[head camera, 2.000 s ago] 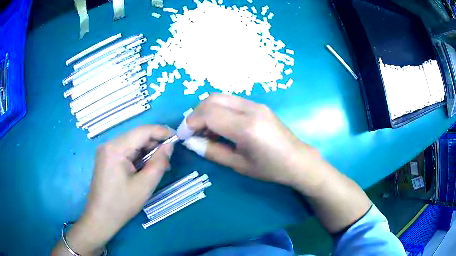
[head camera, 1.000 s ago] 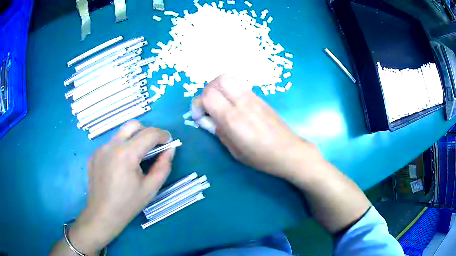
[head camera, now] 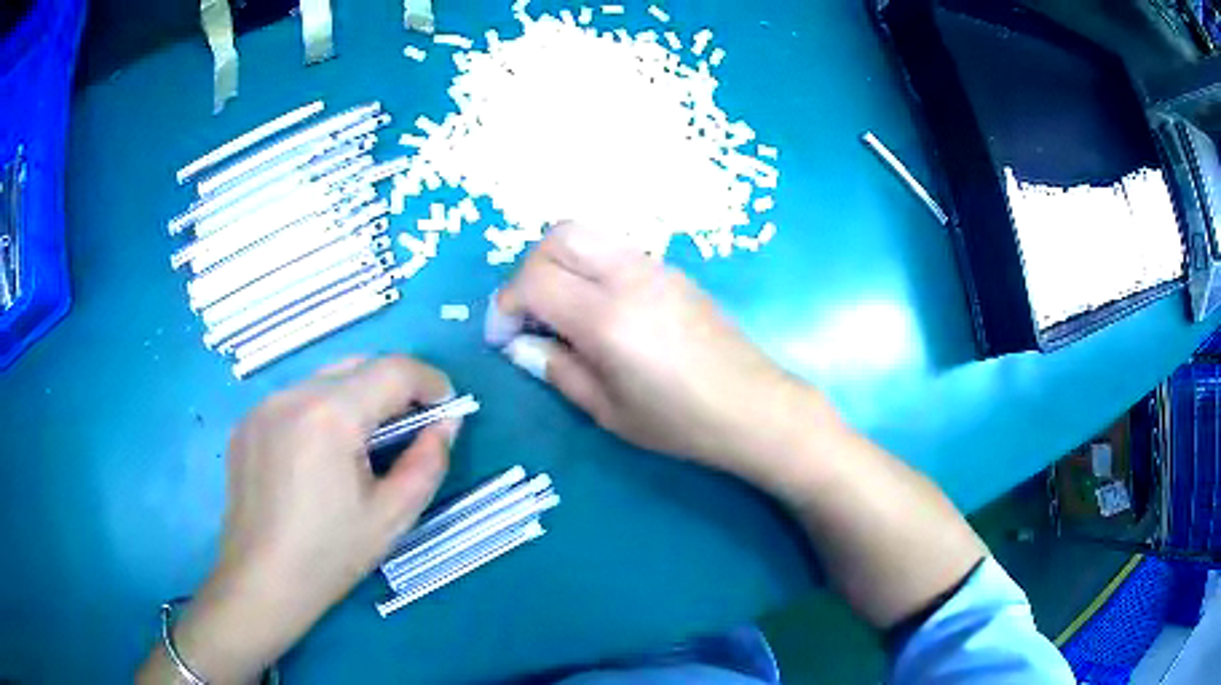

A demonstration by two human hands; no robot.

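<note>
My left hand [head camera: 335,468] grips thin metal rods [head camera: 426,419] between thumb and fingers, with a white sleeve at the right end; the exact number of rods is unclear. My right hand [head camera: 656,348] is right of the rod ends, apart from them. Pale finger cots cover its thumb and fingertip, which are close together; whether they hold a sleeve cannot be told. A loose white sleeve [head camera: 455,312] lies between the hands. The heap of white sleeves [head camera: 576,127] lies beyond my right hand. A small group of rods [head camera: 469,539] lies right of my left hand.
A larger row of rods [head camera: 288,234] lies at left. A blue bin [head camera: 40,174] is at the left edge. A black tray [head camera: 984,268] with a dense pale row stands at right, a single rod [head camera: 905,177] beside it. Tape strips [head camera: 221,60] hang at the far edge.
My right hand left the rod ends, moved to the edge of the heap, then came slightly back toward me. A loose sleeve now shows between the hands. My left hand keeps its grip.
</note>
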